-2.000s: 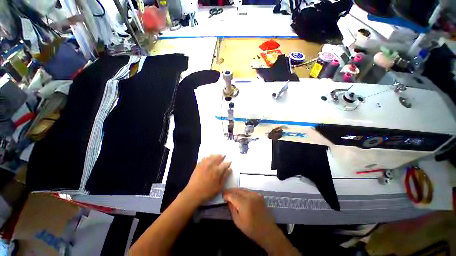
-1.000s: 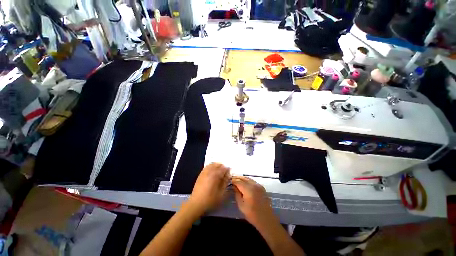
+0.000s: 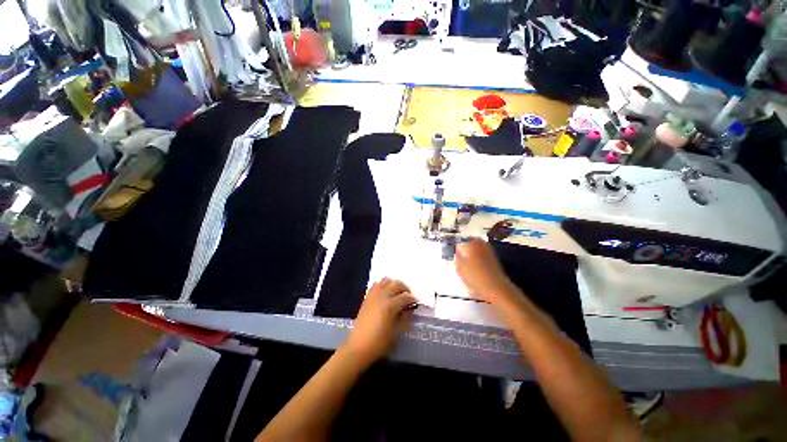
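My left hand point(image 3: 385, 312) lies at the front of the white machine bed, fingers curled; a small dark bit shows by its fingertips, too small to name. My right hand point(image 3: 476, 266) is by the presser foot point(image 3: 449, 245), under the left end of the white sewing machine head point(image 3: 639, 190); its fingertips are partly hidden. A small black shaped piece point(image 3: 548, 280) lies right of the needle, partly under my right forearm. A long curved black cut panel point(image 3: 359, 207) lies left of the needle.
Large black panels point(image 3: 276, 207) with pale striped edges lie at the left. Red-yellow looped handles point(image 3: 721, 335) lie at the bed's right end. Thread spools point(image 3: 614, 142) stand behind the head. A cardboard box point(image 3: 95, 345) is at lower left.
My right hand has left my left hand and moved up and right to the presser foot, its forearm now over the small black piece. The whole view has shifted slightly.
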